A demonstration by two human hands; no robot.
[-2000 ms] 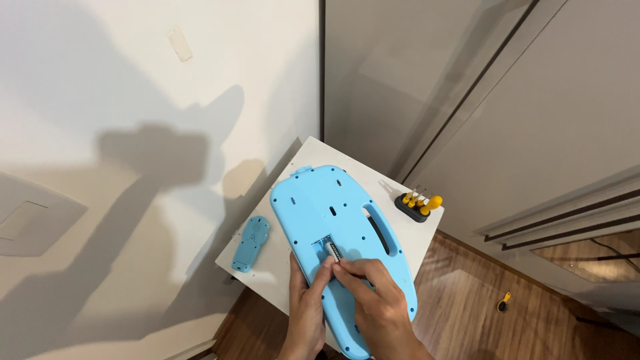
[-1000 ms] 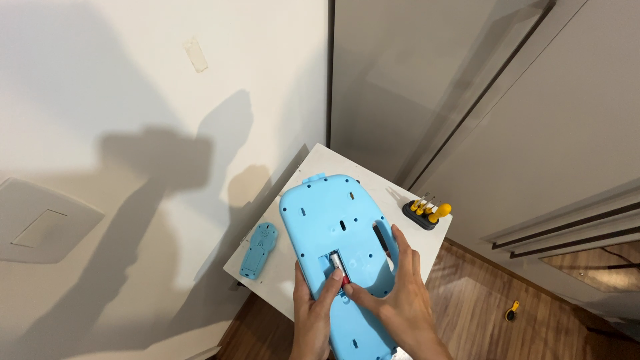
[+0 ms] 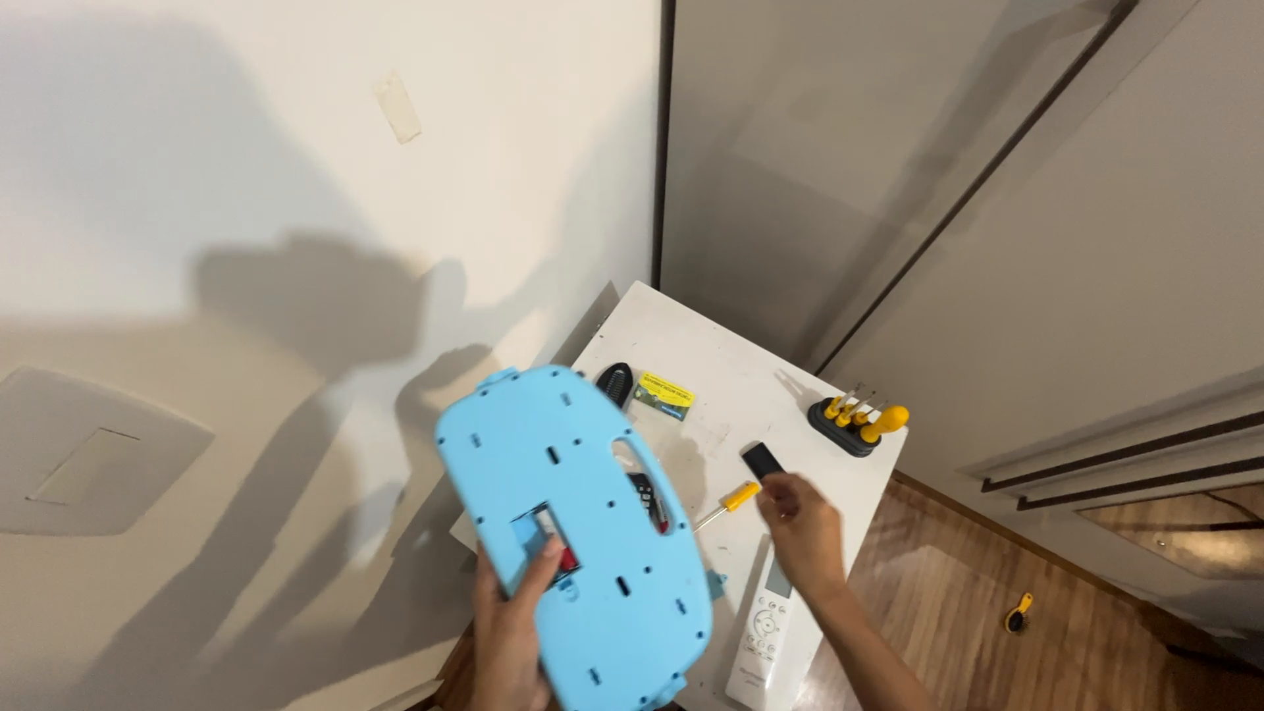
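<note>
My left hand (image 3: 513, 622) grips the lower left side of a light blue plastic toy housing (image 3: 602, 494), back side up, its thumb on a battery (image 3: 546, 523) in the uncovered battery compartment. The housing is tilted above the white table, with a handle slot along its right side. My right hand (image 3: 802, 528) is off the housing, over the table, its fingers bent near a small black object (image 3: 761, 460) and a yellow-handled screwdriver (image 3: 736, 497). Whether its fingertips hold anything cannot be told. Below that hand lies a white remote control (image 3: 758, 632).
On the white table (image 3: 711, 346) stand yellow-handled screwdrivers (image 3: 886, 425) in a black holder (image 3: 839, 430). A yellow-and-green packet (image 3: 665, 395) and a black ribbed object (image 3: 614, 383) lie behind the housing. Beside the table are a wall and cabinet doors; a yellow-and-black brush (image 3: 1018, 612) lies on the wooden floor.
My right hand has left the housing and moved right, over the table. My left hand has shifted the housing leftward, exposing the remote control, a screwdriver and the packet.
</note>
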